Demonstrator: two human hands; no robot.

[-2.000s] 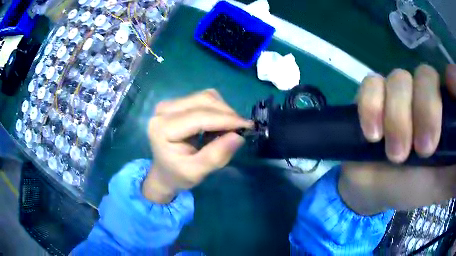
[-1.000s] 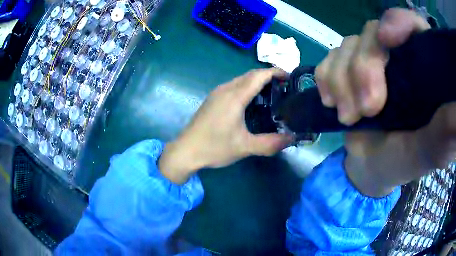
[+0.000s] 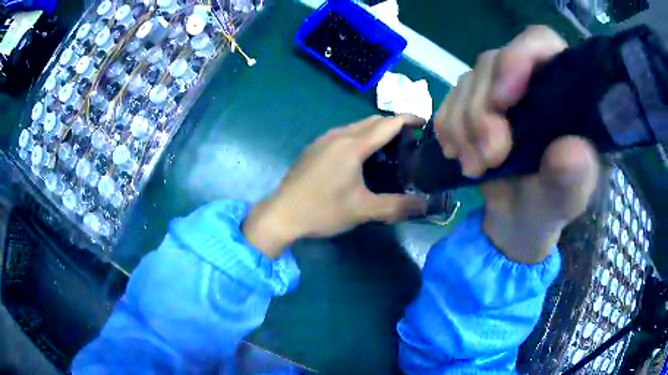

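Note:
My left hand grips a black lens assembly on the green mat, with the fingers at its far side and the thumb at its near side. My right hand is shut around a thick black electric screwdriver. The screwdriver is tilted and its lower end is over the lens assembly. Its bit and the contact point are hidden. A thin pale wire shows at the near right side of the assembly. Most of the assembly is covered by my hands and the tool.
A blue bin with small dark pieces stands beyond the hands, with a white crumpled tissue beside it. Blister trays of white motors lie at the left and right. A pale rail runs along the far side.
My left fingers, pinched at the screwdriver's tip two seconds ago, now hold the lens assembly. The screwdriver has swung from level to tilted. Since one second ago, its rear end has moved further into view.

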